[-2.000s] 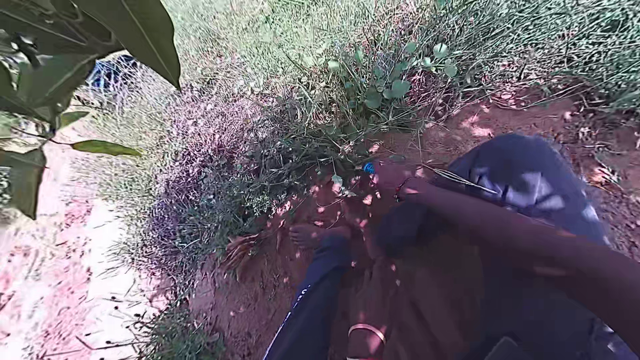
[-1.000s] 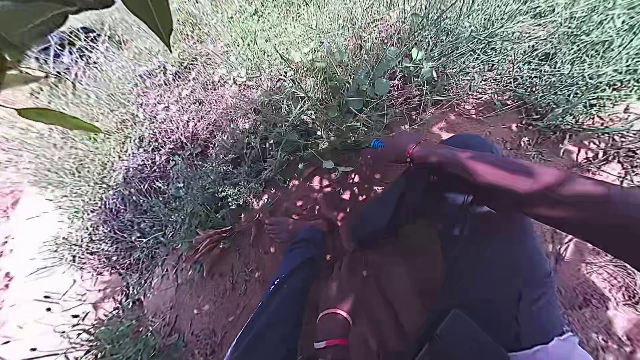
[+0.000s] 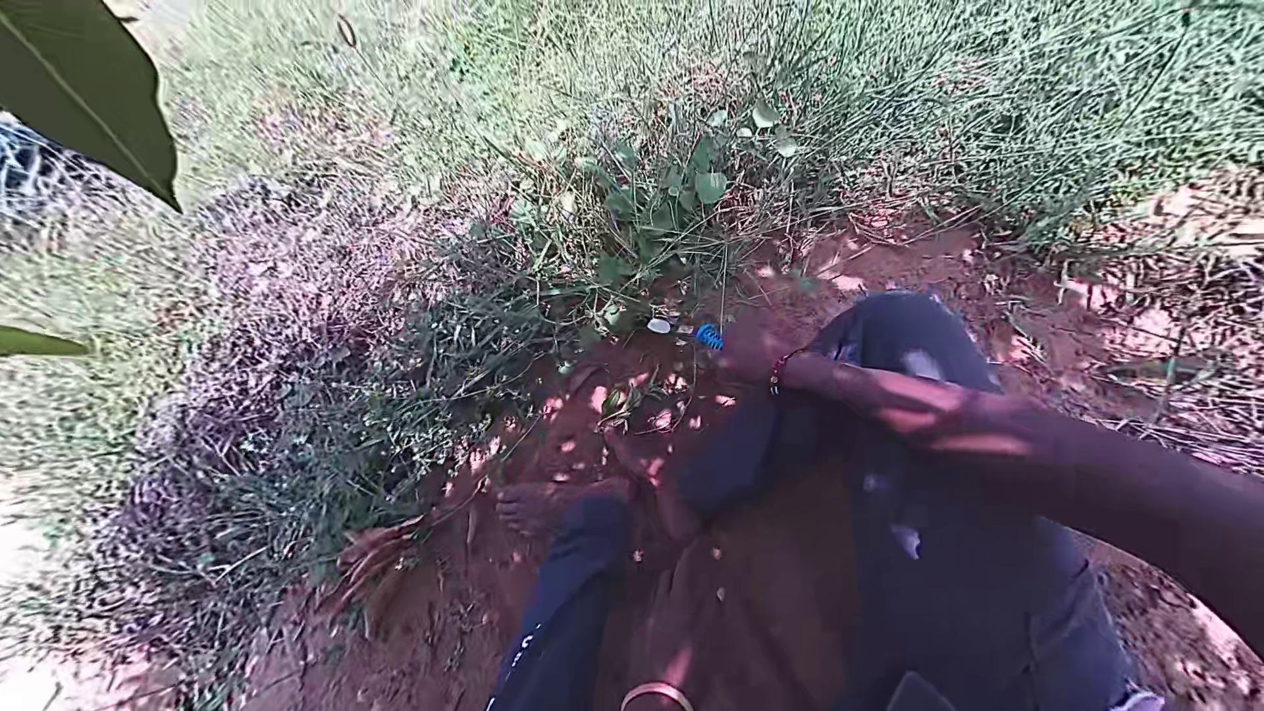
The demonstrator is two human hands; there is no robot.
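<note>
A beaded bracelet circles the wrist of my right hand (image 3: 746,351), which is low over the red soil beside the grass edge. A small blue ribbed object (image 3: 709,337) shows at its fingers and appears held; the hand is blurred and the object's far end is unclear. Just left of it is a small pale oval thing (image 3: 659,325), possibly a leaf. My left hand (image 3: 671,602), with a bangle (image 3: 657,696) at its wrist, reaches up from the bottom edge, low between my legs. Shade hides its fingers and whether they hold anything.
Dense grass and weeds (image 3: 395,365) border the soil ahead and left. My bare foot (image 3: 533,506) rests on the ground, and my bent knee (image 3: 904,336) is under the right forearm. Large leaves (image 3: 89,89) hang at upper left. A dark flat object (image 3: 918,693) lies by my lap.
My right hand stays near the grass edge with the blue object at its fingers. The view has shifted somewhat; the red band on my left wrist, seen a second ago, is out of frame.
</note>
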